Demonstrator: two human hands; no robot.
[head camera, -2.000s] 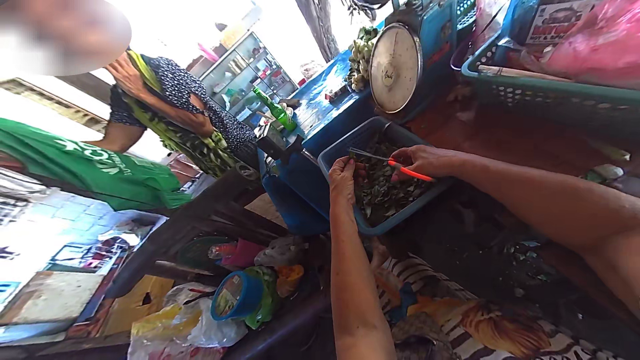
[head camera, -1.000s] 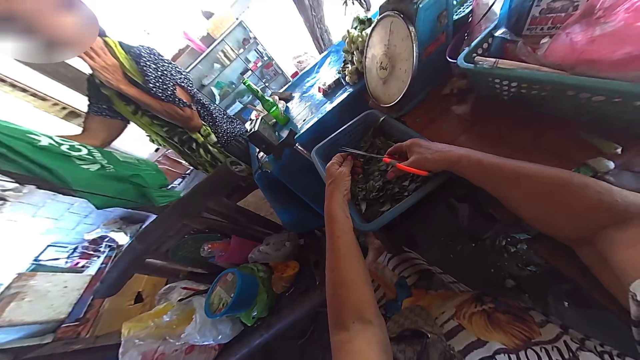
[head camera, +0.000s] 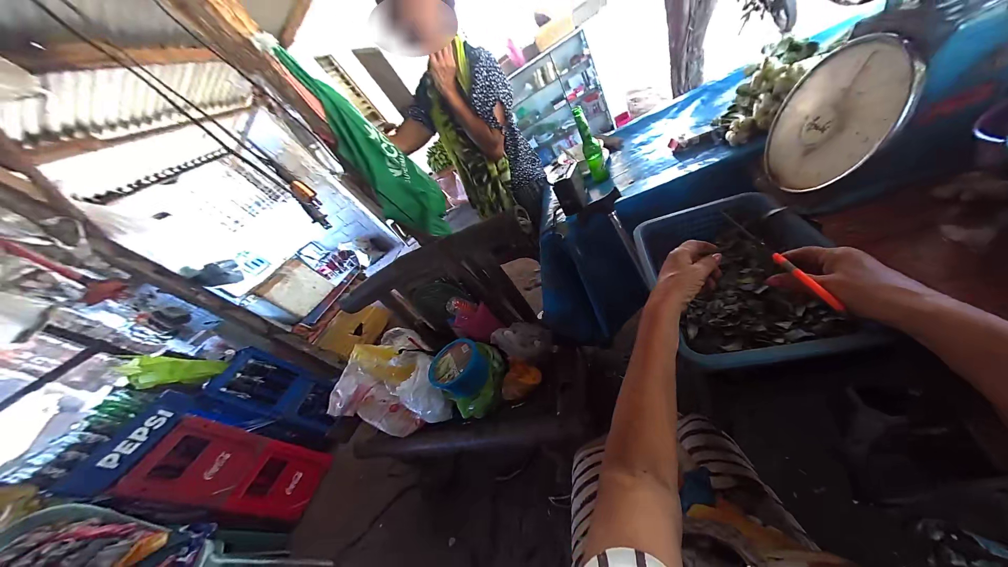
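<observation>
A blue-grey plastic basin (head camera: 787, 356) holds a heap of dark, dry-looking leaf pieces (head camera: 736, 311). Over its right side my right hand (head camera: 827, 276) grips scissors (head camera: 807, 282) with orange handles; the thin blades point up and left over the basin, and whether they are apart is unclear. My left hand (head camera: 691, 270) hangs over the basin's left part, fingers bent together and pointing down at the leaves. Whether a small leaf piece is between those fingers cannot be told.
A round-faced scale (head camera: 846, 114) stands behind the basin, near a green bottle (head camera: 591, 150) on the blue table (head camera: 654, 169). A wooden chair (head camera: 441, 268) holds plastic bags (head camera: 386, 386) and a blue tub (head camera: 459, 368). Red crates (head camera: 220, 468) lie lower left. A person (head camera: 480, 118) stands beyond.
The view has swung left, bringing the crates into sight. My left hand has come away from the scissor blades, where it was in both earlier frames. The scissors remain in my right hand.
</observation>
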